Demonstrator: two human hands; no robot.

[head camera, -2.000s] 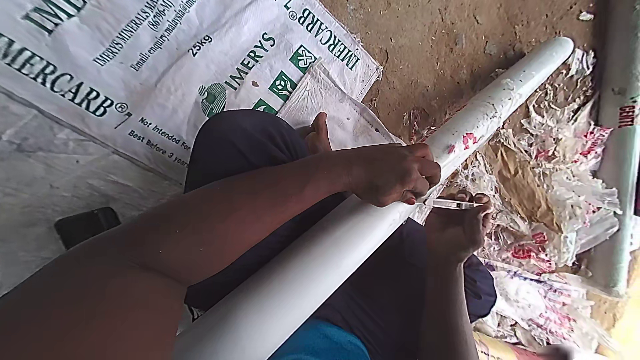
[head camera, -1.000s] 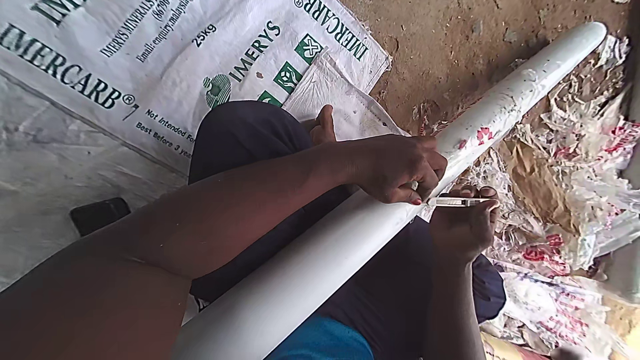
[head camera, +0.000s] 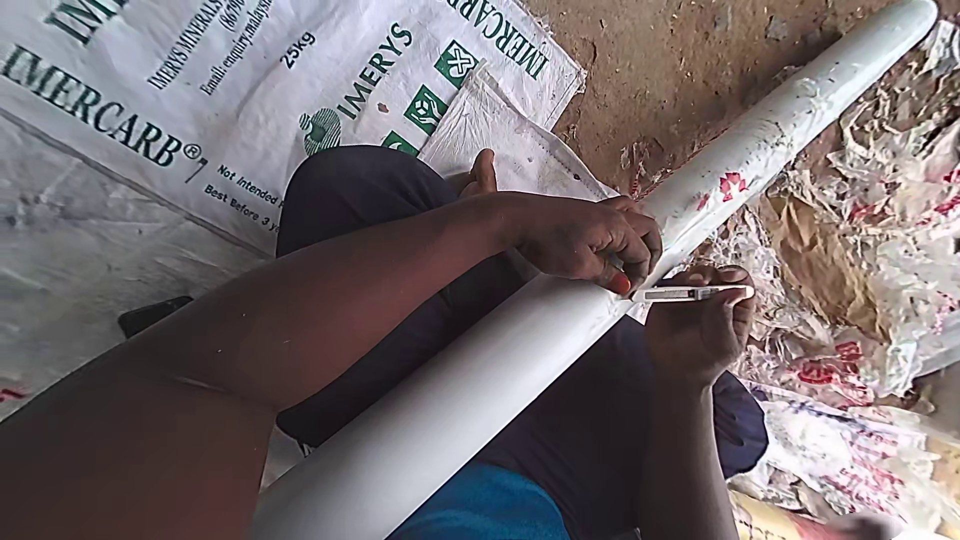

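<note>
A long pale, smooth pipe point(head camera: 465, 397), likely plastic, runs diagonally across my lap from the bottom edge to the upper right. On its middle rests my left hand point(head camera: 596, 244), its fingers curled down against the surface; what lies between them is hidden. One fingertip shows orange-red. My right hand point(head camera: 701, 322), just beyond the pipe's lower right side, grips a slim white-handled tool point(head camera: 682, 293), which looks like a utility knife. The tool's tip points left and meets the pipe near my left fingertips. Whitish residue and red marks cover the pipe's far part.
Printed woven sacks point(head camera: 247, 97) are spread at the upper left, with a dark flat object point(head camera: 154, 316) on them near my left arm. Torn plastic film point(head camera: 900, 300) and crumpled brown paper point(head camera: 825, 270) lie heaped at the right. Bare brown ground point(head camera: 660, 67) shows behind the pipe.
The view has shifted slightly. Both hands keep nearly the same places at the pipe, and the white-handled tool stays in my right hand.
</note>
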